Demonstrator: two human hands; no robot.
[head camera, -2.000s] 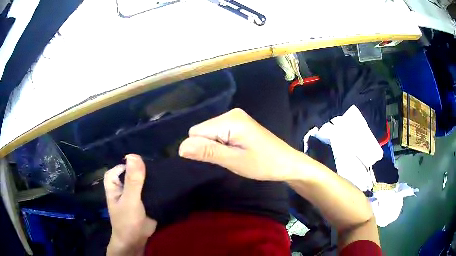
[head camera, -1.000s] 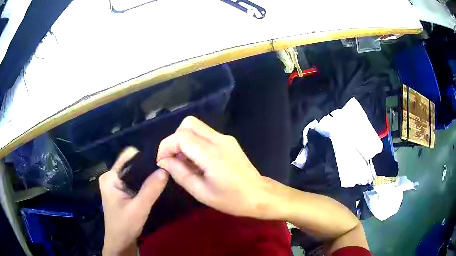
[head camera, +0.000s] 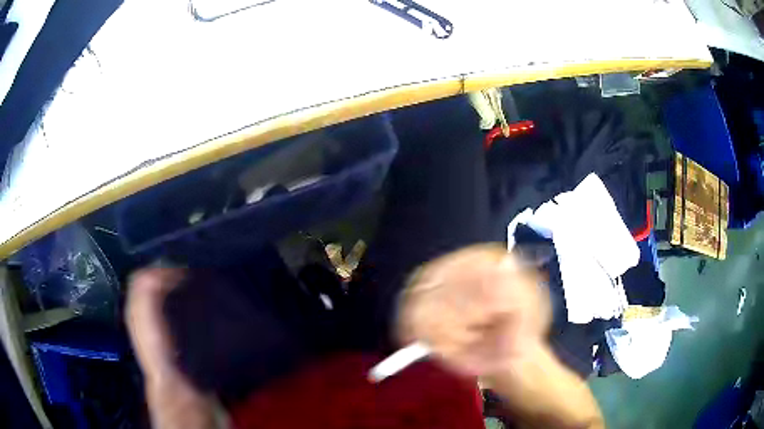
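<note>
A black garment piece (head camera: 239, 323) lies over my lap, dark against the other dark cloth, so its edges are hard to tell. My left hand (head camera: 163, 331) is blurred at the lower left, at the left edge of the black cloth; its grip is not clear. My right hand (head camera: 473, 310) is blurred at the lower centre right, apart from my left hand. A slim white stick-like thing (head camera: 400, 360) shows just below my right hand, over the red clothing; whether it is held cannot be told.
The white table (head camera: 276, 75) has a yellowish wooden edge. A dark slotted tool (head camera: 415, 17) lies on it. A dark fabric tray (head camera: 260, 197) hangs below. White cloth scraps (head camera: 586, 243) lie on dark cloth at right, near a wooden box (head camera: 700, 205). A clear plastic bag (head camera: 71, 272) is at left.
My hands were close together over the black cloth and are now wide apart, the right one moved right. The white stick-like thing now shows, and the cloth at my left hand is spread more.
</note>
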